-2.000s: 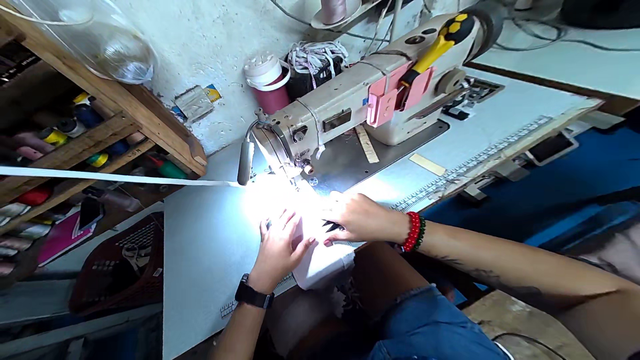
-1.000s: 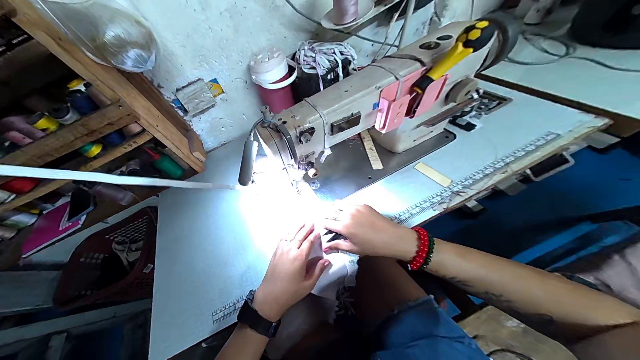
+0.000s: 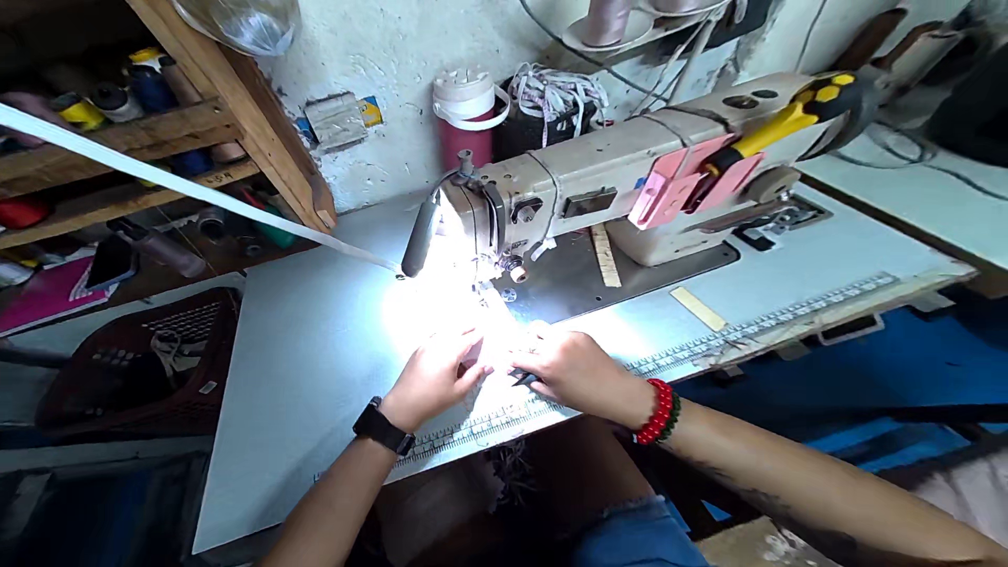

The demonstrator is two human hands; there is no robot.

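Note:
Before the needle area of an industrial sewing machine (image 3: 583, 185), white fabric (image 3: 498, 346) lies under a glaring lamp, its outline washed out. My left hand (image 3: 441, 374), with a dark watch at the wrist, rests on or beside the fabric's left side, fingers bent; whether it grips is unclear. My right hand (image 3: 579, 370), wearing red and dark beads, is at the fabric's right, curled around a small dark tool (image 3: 524, 378), its kind partly hidden. A white strip (image 3: 197, 189) runs from the upper left to the machine head.
A measuring tape (image 3: 677, 346) runs along the table's front edge. A short pale strip (image 3: 698, 308) lies right of my right hand. Behind the machine stand a pink jug with a white lid (image 3: 466, 118) and a dark basket. Thread shelves (image 3: 118, 150) and a dark red basket (image 3: 146, 362) are at the left.
The white fabric that hung over the table's front edge below my hands no longer shows there, and the measuring tape beneath is uncovered. Both hands remain close together before the needle area.

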